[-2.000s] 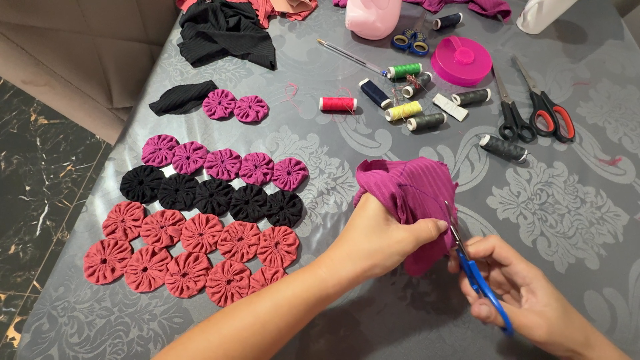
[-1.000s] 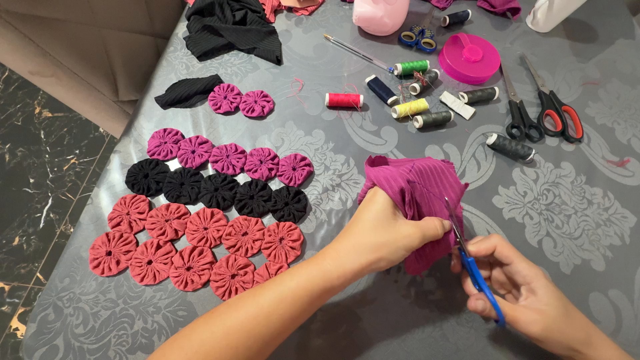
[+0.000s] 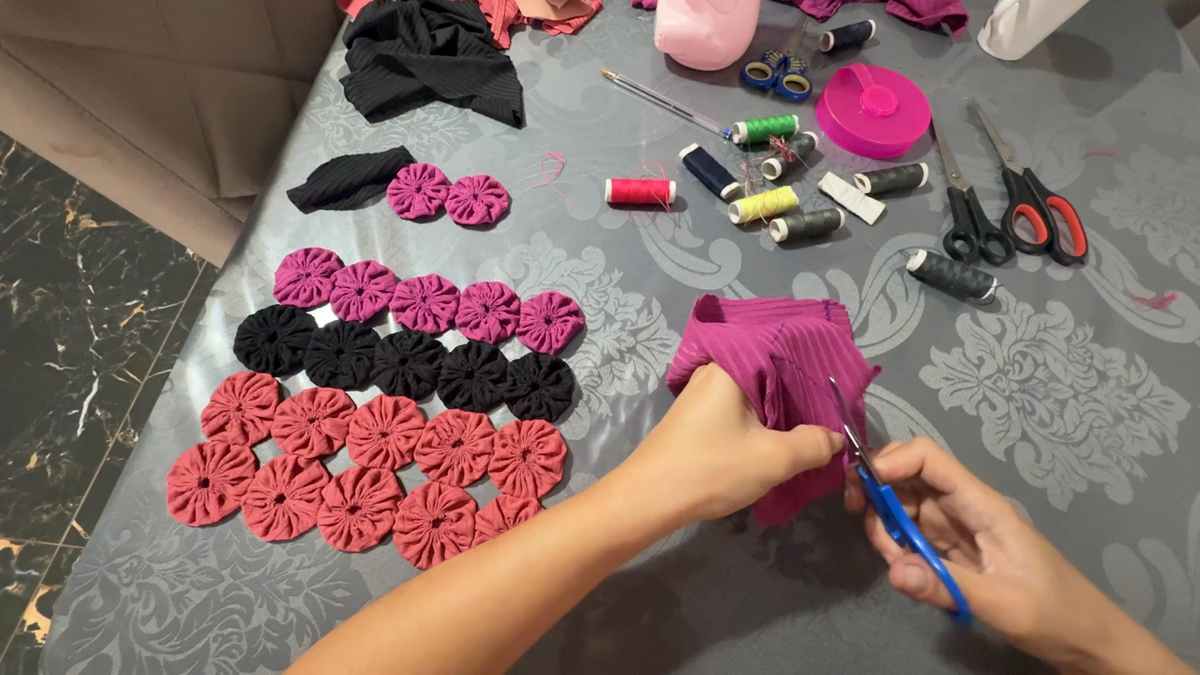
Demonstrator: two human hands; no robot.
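Observation:
My left hand (image 3: 741, 450) grips a folded piece of ribbed magenta fabric (image 3: 797, 347), with the thumb on top near the fabric's right side. Drawn dark lines show on the cloth. My right hand (image 3: 956, 544) holds blue-handled scissors (image 3: 895, 516), whose blades point up and left at the fabric beside my left thumb. Part of the blades is hidden by the cloth. To the left lie rows of gathered fabric rosettes: magenta (image 3: 425, 303), black (image 3: 409, 363) and coral (image 3: 384, 431). Two more magenta rosettes (image 3: 477, 201) touch a black fabric scrap (image 3: 352, 178).
Beyond my hands lie several thread spools (image 3: 764, 204), a ballpoint pen (image 3: 666, 103), a pink round case (image 3: 874, 111), small blue-handled scissors (image 3: 776, 75) and two black-handled scissors (image 3: 975, 225), (image 3: 1045, 216). Black cloth (image 3: 427, 66) and a pink container (image 3: 706, 33) stand farther back.
Both hands stay at the magenta fabric, with the blue-handled scissors still at its right side. The view has shifted slightly.

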